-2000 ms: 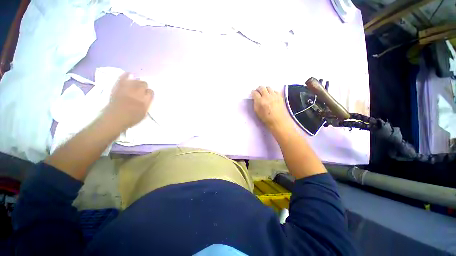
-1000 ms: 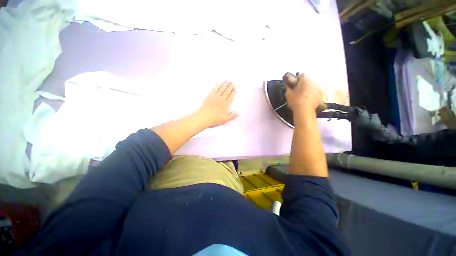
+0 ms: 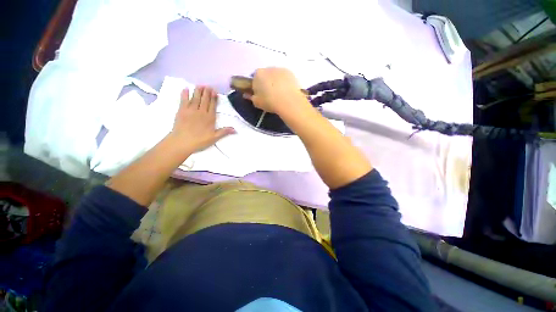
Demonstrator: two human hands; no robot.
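Observation:
My right hand (image 3: pixel 274 91) is closed around the brown handle of the steam iron (image 3: pixel 259 116). The iron's black base with its pale rim rests on a white garment panel (image 3: pixel 262 152) near the front edge of the table. My left hand (image 3: pixel 198 122) lies flat on the same white fabric just left of the iron, fingers spread and holding nothing. My right hand and forearm hide part of the iron. The panel's edges are partly lost in glare.
A lumpy black hose (image 3: pixel 396 103) runs from the iron to the right across the lilac table cover (image 3: pixel 390 164). White pieces (image 3: pixel 67 116) hang over the left edge. A folded bundle (image 3: pixel 446 38) lies at the far right corner. A red crate (image 3: pixel 36 216) stands below left.
The iron has moved left with my right hand on it, onto the white panel, drawing the hose over the table. My left hand has moved left on the fabric. The view has shifted.

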